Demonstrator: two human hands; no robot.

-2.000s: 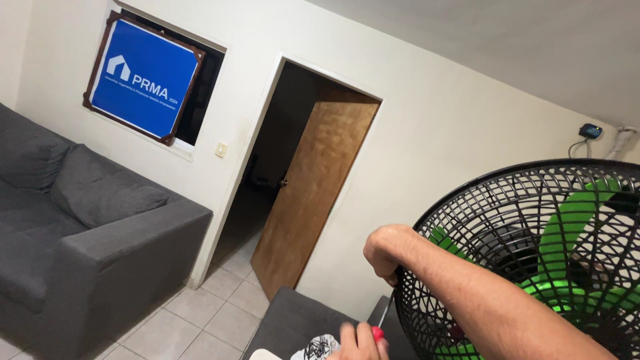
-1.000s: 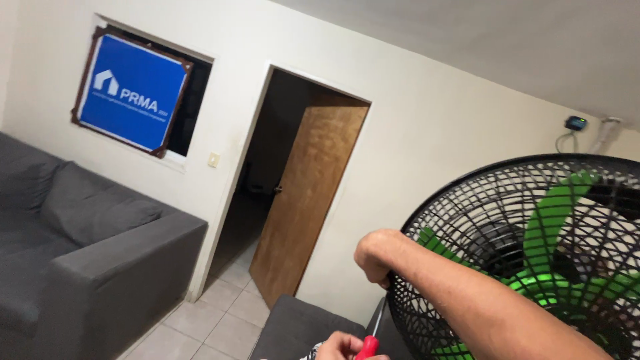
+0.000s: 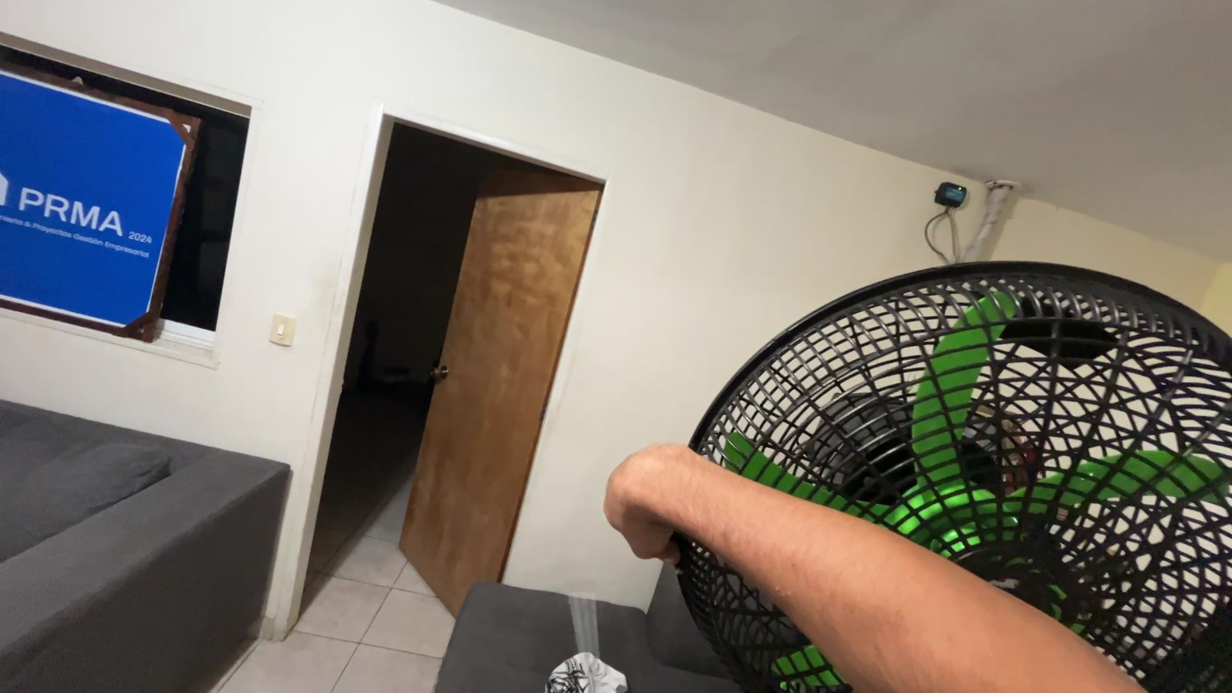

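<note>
A round fan with a black grille (image 3: 847,366) and green blades (image 3: 953,395) fills the right side of the view. My right hand (image 3: 650,500) is curled at the left edge of the grille, its wrist bent down and its fingertips mostly hidden against the rim. The forearm crosses in front of the grille from the lower right. My left hand is out of view, and no screwdriver shows now. Below my right hand, at the bottom edge, lies a white crumpled thing with black print (image 3: 585,674), on a dark grey upholstered seat (image 3: 520,635).
A grey sofa (image 3: 192,549) stands at the left. A wooden door (image 3: 510,375) hangs ajar in a dark doorway, with floor tiles (image 3: 337,645) before it. A blue framed sign (image 3: 87,212) leans in a wall opening. A small device with cables (image 3: 950,195) is mounted high on the wall.
My left hand, seen earlier at the bottom with a red-handled screwdriver, has left the view along with the tool. My right hand stays at the grille's edge.
</note>
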